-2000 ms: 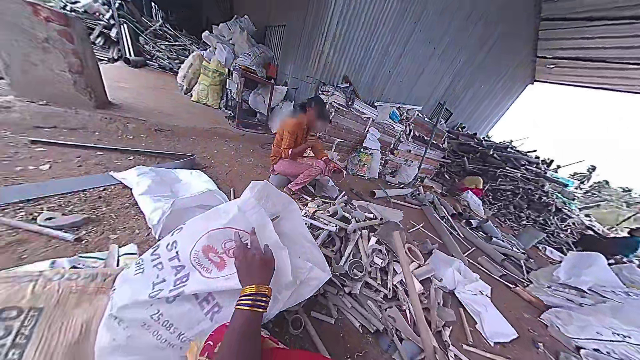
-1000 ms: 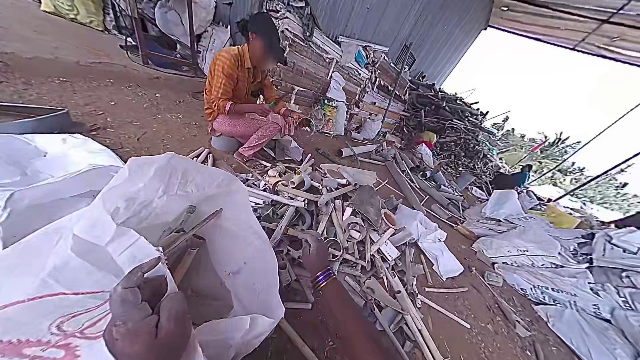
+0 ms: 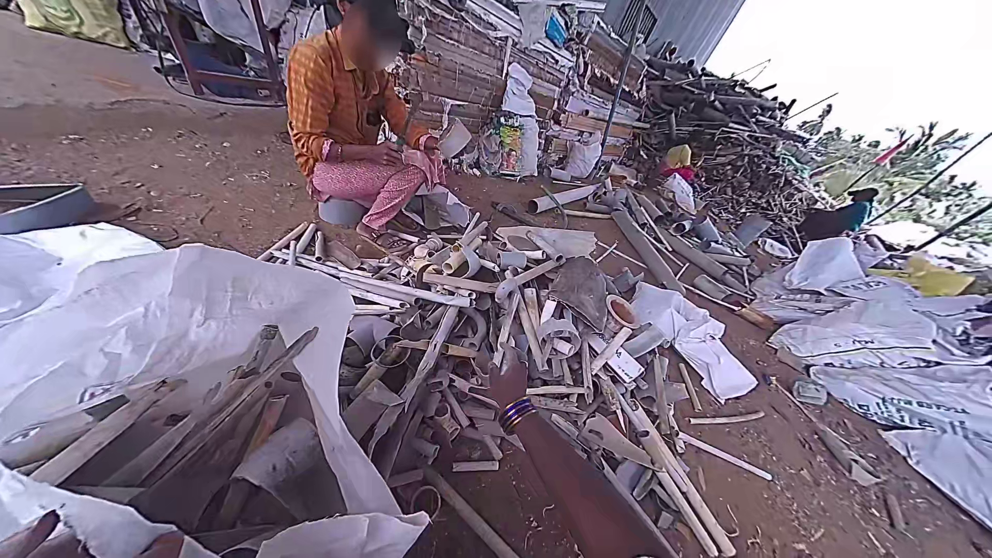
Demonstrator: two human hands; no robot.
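Note:
A white woven sack (image 3: 194, 302) stands open at the left, with scrap pipe pieces (image 3: 279, 457) inside. Only the fingertips of my left hand (image 3: 43, 536) show at the bottom left, holding the sack's near rim; the rest is out of view. My right hand (image 3: 508, 381), with bangles at the wrist, reaches palm down into a heap of cut plastic pipes and fittings (image 3: 457, 260). Its fingers touch pale pieces near the heap's middle, and whether they grip one is unclear.
A person (image 3: 349, 116) sits low behind the heap, holding a pale pipe piece (image 3: 455, 139). Flattened white sacks (image 3: 868, 333) lie at the right. Longer grey pipes (image 3: 647, 244) lie behind the heap, and a grey curved piece (image 3: 46, 208) is at the far left.
The view has moved closer to the heap. My right hand, on the sack's printed side two seconds ago, is now at the heap. My left hand has moved lower along the sack's rim.

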